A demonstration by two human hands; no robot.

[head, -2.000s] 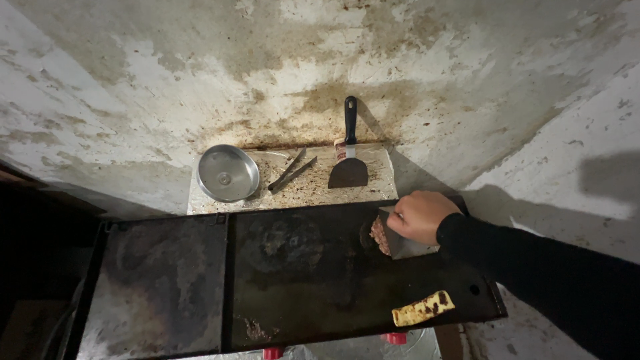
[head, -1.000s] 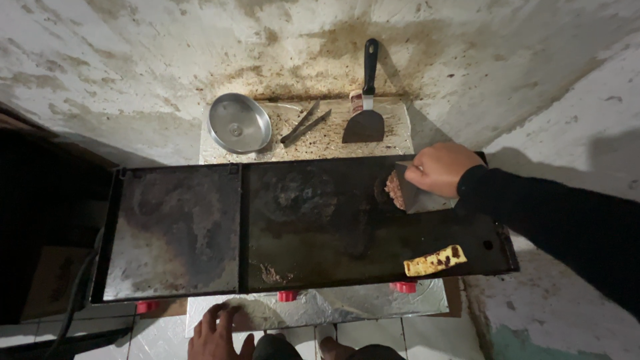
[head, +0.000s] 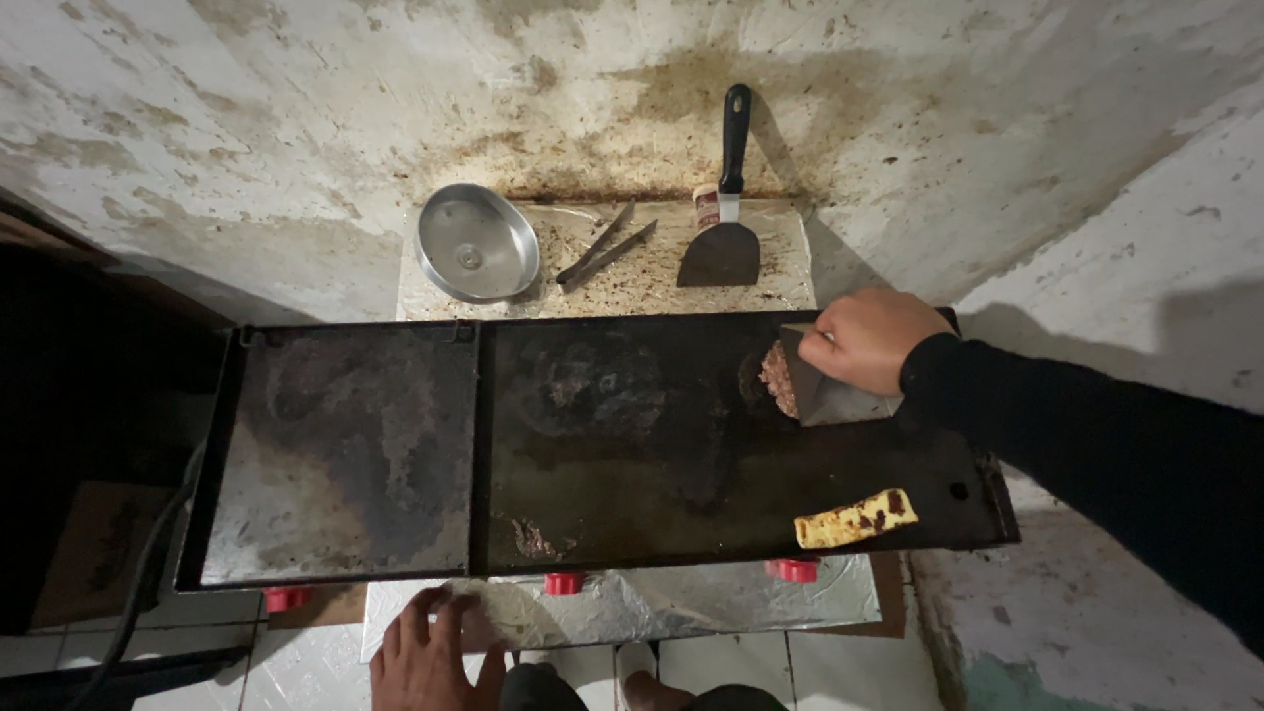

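Note:
My right hand (head: 874, 341) is closed around a flat metal scraper (head: 839, 390) at the griddle's back right. Ground meat (head: 778, 380) lies against the scraper's left edge and is partly covered by it. A folded, browned yellow strip of food (head: 856, 519) rests near the front right of the black griddle (head: 632, 474). Small meat scraps (head: 533, 538) lie near the front, right of the divider. My left hand (head: 434, 652) is below the griddle's front edge, fingers spread over the foil-covered surface, holding nothing; whether it touches the foil I cannot tell.
Behind the griddle, a foil-covered ledge (head: 642, 291) holds a round metal lid or pan (head: 477, 243), metal tongs (head: 605, 247) and a black-handled spatula (head: 721, 252) leaning toward the wall. Red knobs (head: 564, 583) line the front. A dark hose (head: 148, 563) runs at the left.
My left hand, out of view in the earliest frame, is now in view at the front. My right hand still holds the scraper over the meat. The view has shifted.

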